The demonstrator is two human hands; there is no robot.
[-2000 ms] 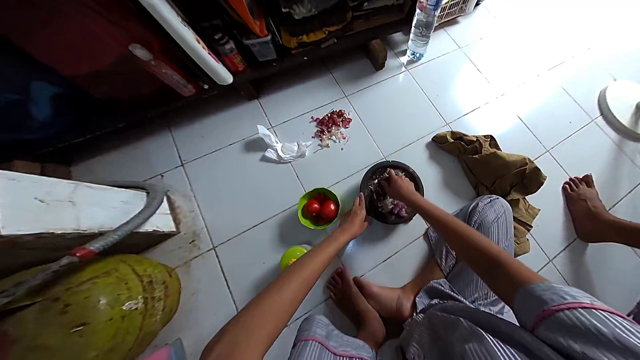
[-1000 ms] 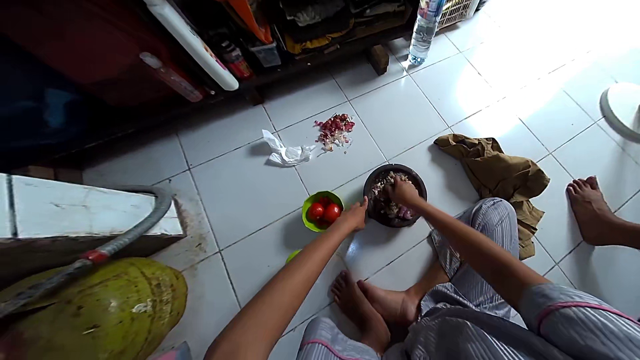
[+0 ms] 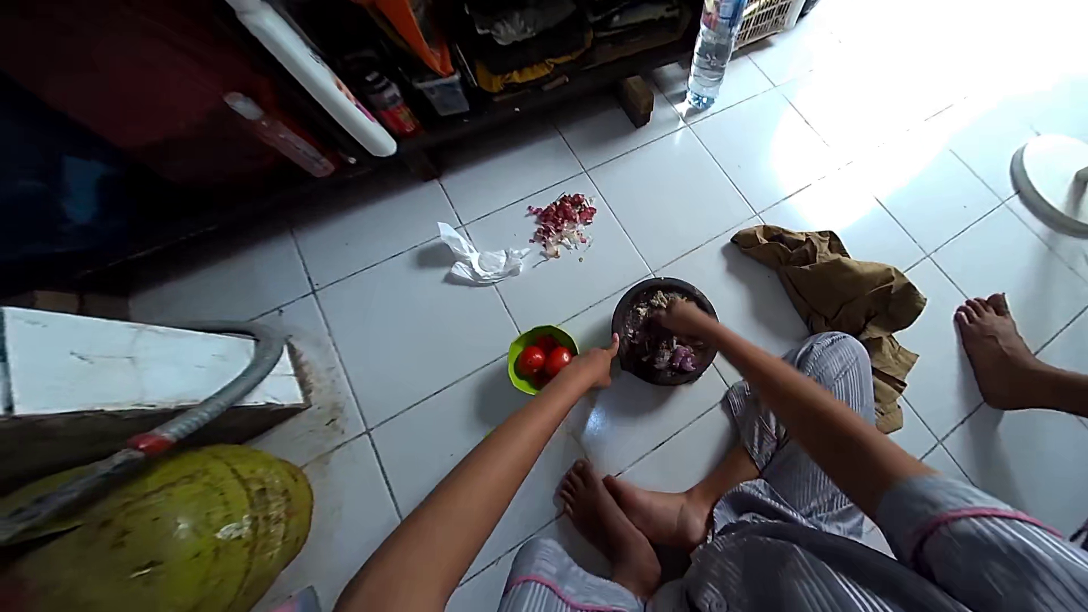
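Observation:
A dark stone mortar (image 3: 623, 365) sits on the white tiled floor, with a pale crushed mash and purple shallot pieces (image 3: 682, 359) in it. My right hand (image 3: 687, 320) reaches into the mortar, fingers curled down; whether it grips a pestle is hidden. At the mortar's left rim rests my left hand (image 3: 597, 364), its fingers against the outside. Just left of that hand stands a green bowl (image 3: 515, 374) holding several red tomatoes (image 3: 532, 360). Beyond them lie a heap of reddish shallot peels (image 3: 563, 223) and a crumpled white plastic bag (image 3: 486, 265).
A brown cloth (image 3: 837, 276) lies right of the mortar. Another person's bare foot (image 3: 999, 353) is at the far right. A green gas cylinder (image 3: 195, 527) with a hose (image 3: 212, 406) stands lower left. A water bottle (image 3: 712, 59) stands by the shelf (image 3: 544, 93).
My right hand has shifted slightly within the mortar. My left hand has stayed beside its rim. The green item below the bowl, seen earlier, is now almost entirely behind my left forearm.

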